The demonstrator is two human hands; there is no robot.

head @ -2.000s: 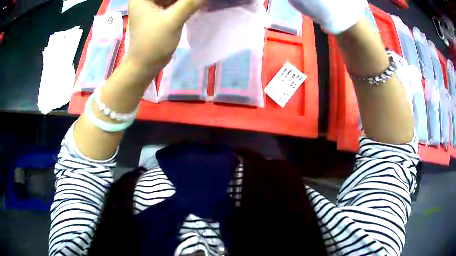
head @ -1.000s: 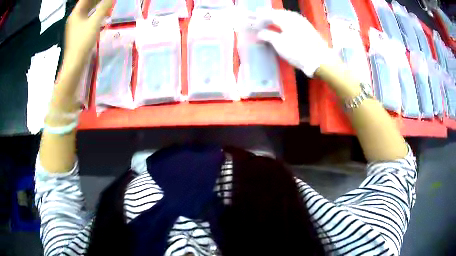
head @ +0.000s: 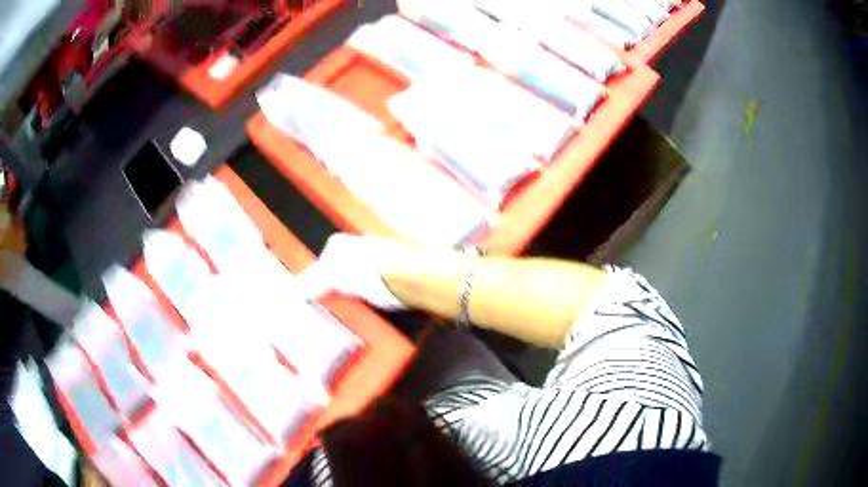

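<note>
My right hand [head: 352, 271], in a white glove, is at the right edge of the near red tray [head: 381, 347], beside a bagged handset [head: 309, 333]. Its fingers are blurred against the white bags, so a hold cannot be told. The tray holds rows of whitish bags with grey-blue shapes showing through. A small skin-coloured patch at the bottom left edge may be part of my left arm or hand; its fingers do not show.
A second red tray [head: 533, 224] with bagged handsets lies to the right, over a brown carton [head: 647, 185]. A black smartphone [head: 152, 178] and a small white case [head: 188, 146] lie on the dark shelf. Another red tray [head: 224, 84] is farther back. Grey floor is at right.
The view has turned to the right and tilted. The near tray now sits at lower left, and the smartphone and carton have come into view. My left hand has mostly left the picture.
</note>
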